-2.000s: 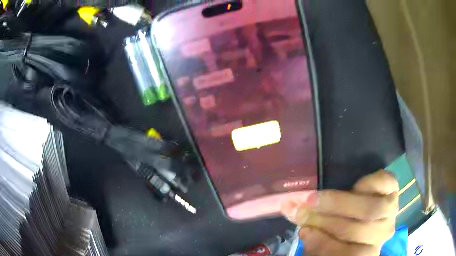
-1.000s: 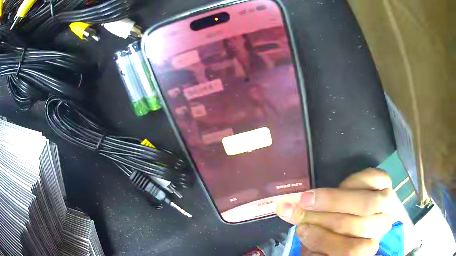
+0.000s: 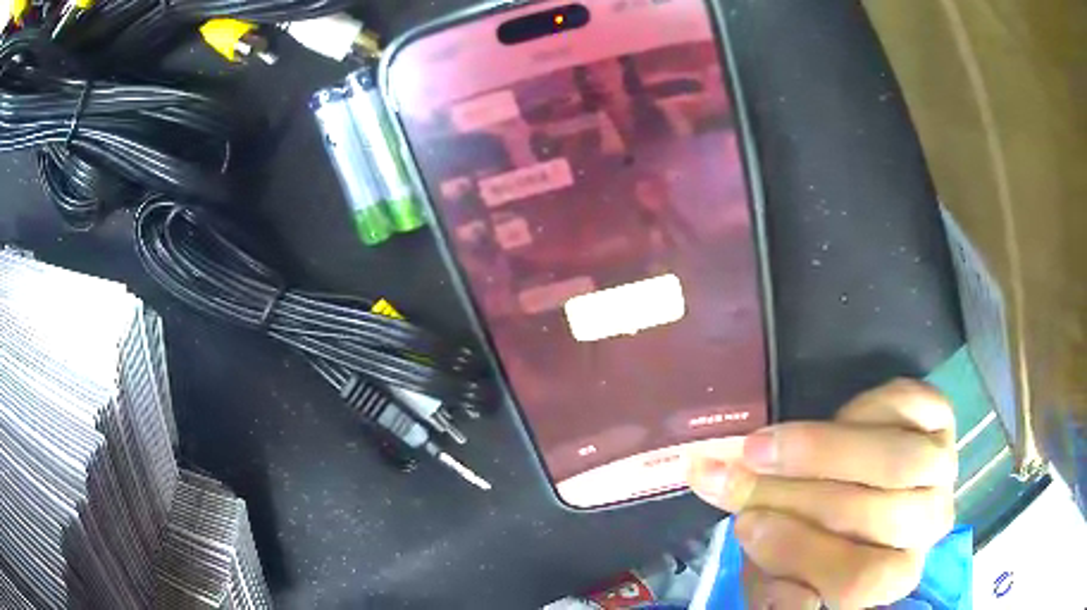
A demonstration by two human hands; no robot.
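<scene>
A smartphone with a black edge and a pink-red lit screen lies tilted in the middle of the view, its top edge cut off. My right hand holds its lower right corner between the fingertips. My left hand is not in view. Two silver-green batteries lie against the phone's left edge. A tied black cable coil with a thin metal tip lies left of the phone. Further black coils with yellow and white plug ends lie at the upper left.
A fanned stack of white card inserts stands at the lower left. A black mat lies under the things. A green surface and a white piece show at the right. A brown surface runs down the right edge.
Against one second ago, the phone, my right hand and the things on the mat all sit slightly further right and higher in the picture. My right hand keeps its hold on the phone.
</scene>
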